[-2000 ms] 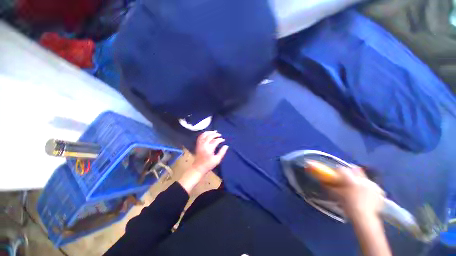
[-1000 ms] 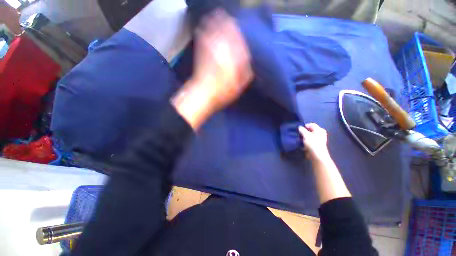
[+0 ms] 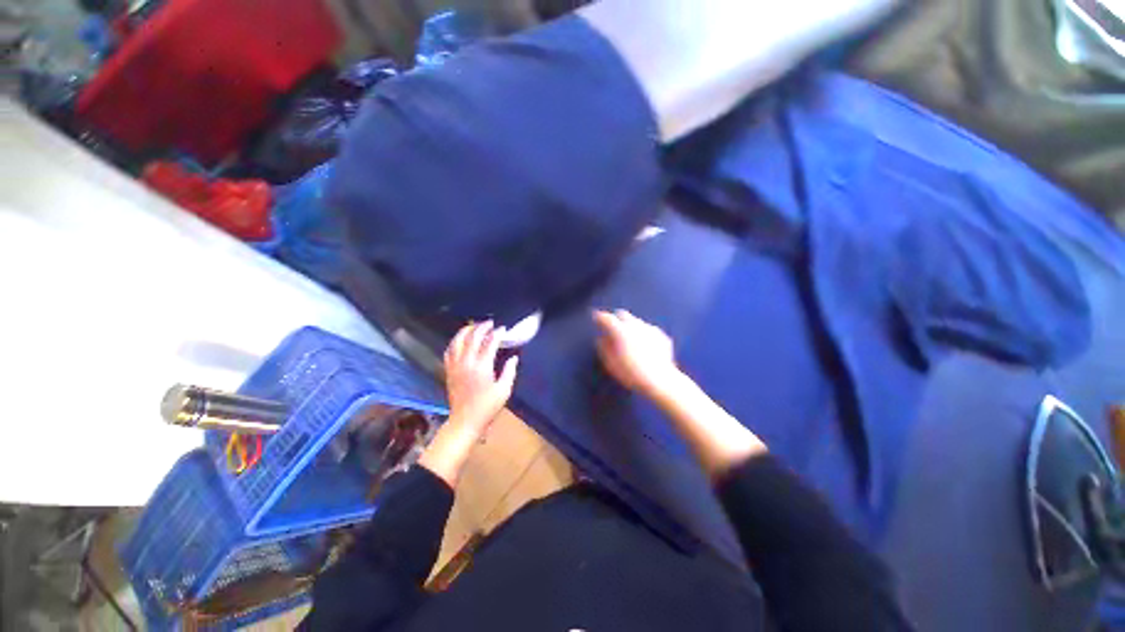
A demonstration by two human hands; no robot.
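Note:
My left hand [image 3: 479,377] is at the table's near left edge, its fingers curled against a white tape roll [image 3: 522,331], which shows only in part. My right hand [image 3: 635,351] is just right of it, over the dark blue table cover [image 3: 728,407], with its fingers drawn in. Whether it pinches a tape end cannot be seen. A rounded heap of navy pieces [image 3: 494,173] lies beyond my hands. More navy pieces [image 3: 975,247] lie at the far right, one long fold running towards me. The iron [image 3: 1071,500] stands at the right edge, cut off by the picture, untouched.
Blue plastic baskets [image 3: 315,420] are at the left, with a shiny metal cylinder [image 3: 222,407] on top. A white surface [image 3: 111,309] runs along the left. A pale padded arm [image 3: 728,56] reaches under the heap. Red items [image 3: 210,74] are at the far left.
The right hand let go of the iron, then held navy cloth, and is now beside the left hand. The left hand has come back from the far side to the tape roll. A navy piece now lies at the right.

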